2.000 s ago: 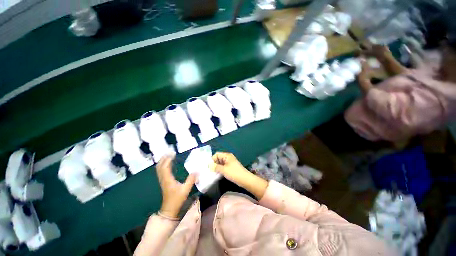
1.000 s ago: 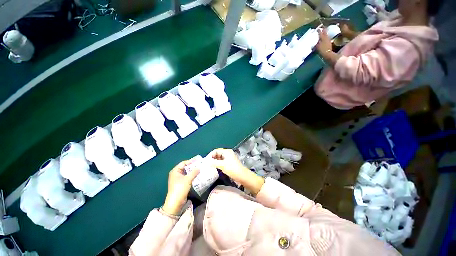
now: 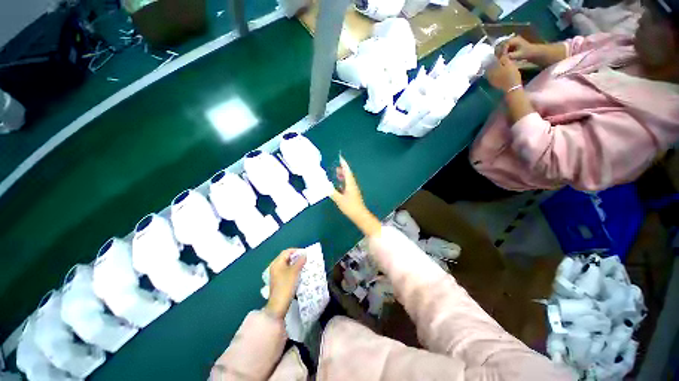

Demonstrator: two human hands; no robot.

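Note:
My left hand (image 3: pixel 283 277) grips a white label sheet (image 3: pixel 313 281) with rows of small printed marks, low by my lap at the bench edge. My right hand (image 3: pixel 350 195) is beside the rightmost white camera (image 3: pixel 305 160) of a long row on the green bench. Its fingertips point up; whether they hold a small label cannot be told. The cameras stand side by side in a slanting row, dark lenses toward the conveyor and squarish bases toward me.
A green conveyor (image 3: pixel 149 138) runs behind the row, with a metal post (image 3: pixel 326 67) at its edge. A worker in pink (image 3: pixel 566 119) handles white units at the right. White parts lie below the bench, and bagged white units (image 3: pixel 595 316) by a blue crate (image 3: pixel 592 219).
My right hand has left the label sheet and reached forward to the right end of the camera row. My left hand still holds the sheet, now more unfolded. The view has shifted.

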